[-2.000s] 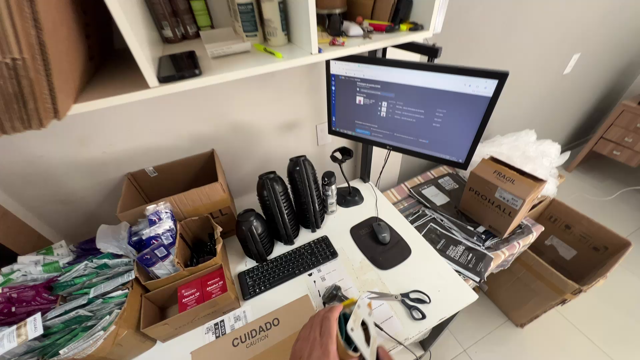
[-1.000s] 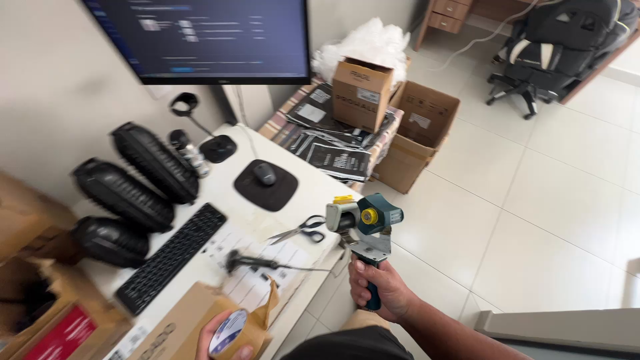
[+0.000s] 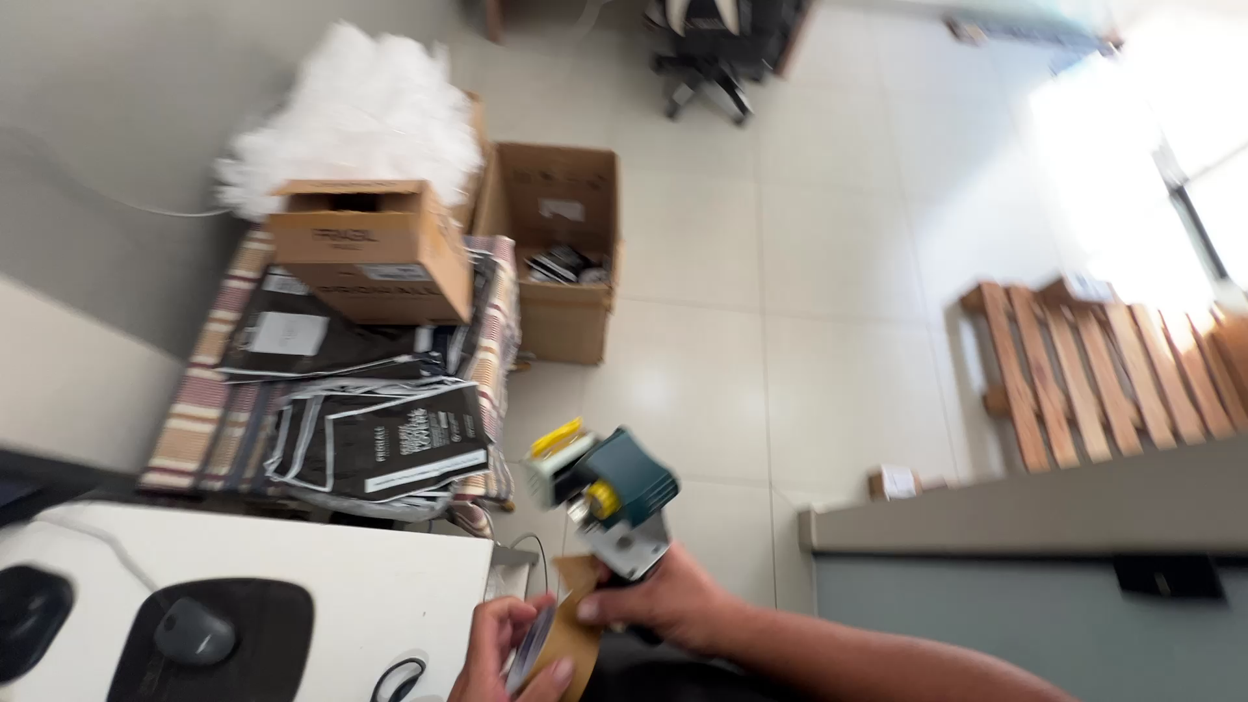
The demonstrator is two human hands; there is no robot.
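My right hand (image 3: 673,600) grips the handle of a packing tape dispenser (image 3: 609,497), dark green with a yellow knob and a metal frame. Its thumb also rests against a piece of brown cardboard or kraft paper (image 3: 577,634). At the bottom of the view, my left hand (image 3: 502,648) holds that brown piece, with a pale round-edged item (image 3: 531,643) between the fingers. The rest of the brown piece runs out of view.
A white desk (image 3: 390,556) carries a mouse (image 3: 195,631) on a black pad and scissors (image 3: 398,680). Beyond stand black printed bags (image 3: 409,439), a carton (image 3: 375,249) and an open cardboard box (image 3: 561,327). At right are a counter (image 3: 975,517) and a wooden pallet (image 3: 1102,380).
The view has swung right, off the monitor and keyboard. My right hand still holds the tape dispenser, now close beside my left hand; one second ago they were farther apart.
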